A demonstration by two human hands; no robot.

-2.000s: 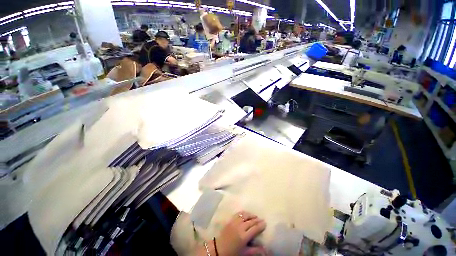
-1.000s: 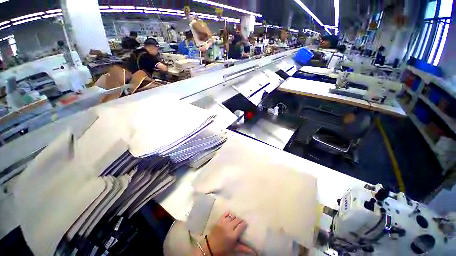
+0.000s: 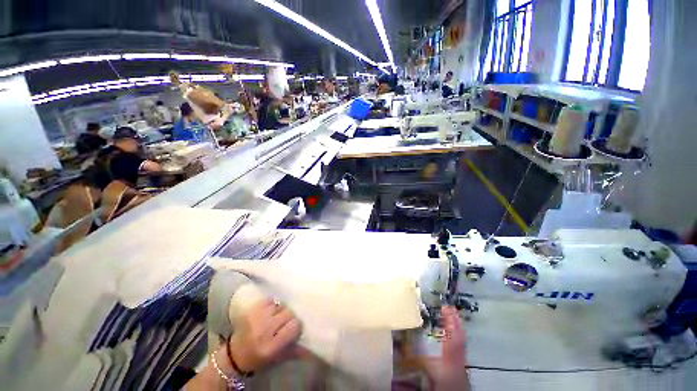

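A large beige panel (image 3: 344, 294) lies in front of me, its right end reaching the needle area (image 3: 437, 321) of the white sewing machine (image 3: 565, 294). My left hand (image 3: 266, 336) grips the panel's left part, which is folded up and shows a greyish underside. My right hand (image 3: 451, 347) is upright beside the needle area, at the right end of the panel; it is blurred, and whether its fingers hold anything is unclear.
A fanned stack of panels (image 3: 183, 252) with dark edges lies at left. Thread cones (image 3: 567, 131) stand behind the machine. A long metal workway (image 3: 229, 172) runs away at left, with a person (image 3: 126, 160) beyond it. Another sewing table (image 3: 413, 147) stands ahead.
The view has swung right, showing the whole machine arm. My right hand has come into view at the needle. My left hand, earlier flat on the panel, now grips its folded-up part.
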